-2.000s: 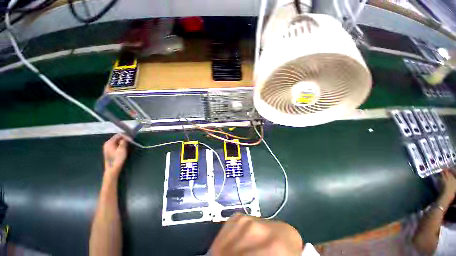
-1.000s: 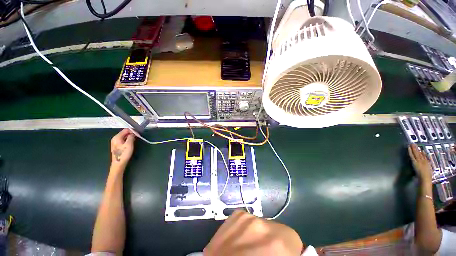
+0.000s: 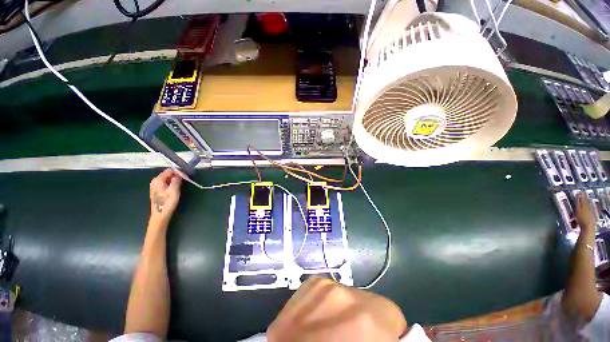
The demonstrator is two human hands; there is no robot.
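Two yellow-framed keypad phones, one left (image 3: 260, 207) and one right (image 3: 319, 207), lie face up on the left blue test fixture (image 3: 249, 257) and right blue test fixture (image 3: 332, 250). A white cable (image 3: 306, 224) loops over the fixtures, with leads at the phones' lower ends. My left hand (image 3: 165, 192) is beside the tester's left handle, its curled fingertips at the white cable; its grip on the cable is unclear. My right hand (image 3: 338, 312) shows as a large rounded shape at the bottom edge, overlapping the right fixture's lower edge; its fingers are hidden.
The tester (image 3: 234, 135) stands behind the fixtures, with orange-brown cables (image 3: 294, 172) in front. A spare phone (image 3: 180, 85) and black handset (image 3: 316, 78) lie above it. The fan (image 3: 435, 100) is at right. Another person's hand (image 3: 584, 212) rests over a phone tray (image 3: 555, 168).
The view has shifted slightly. The other person's hand has moved a little right over the tray. My hands, the two phones and the fixtures hold nearly the same arrangement.
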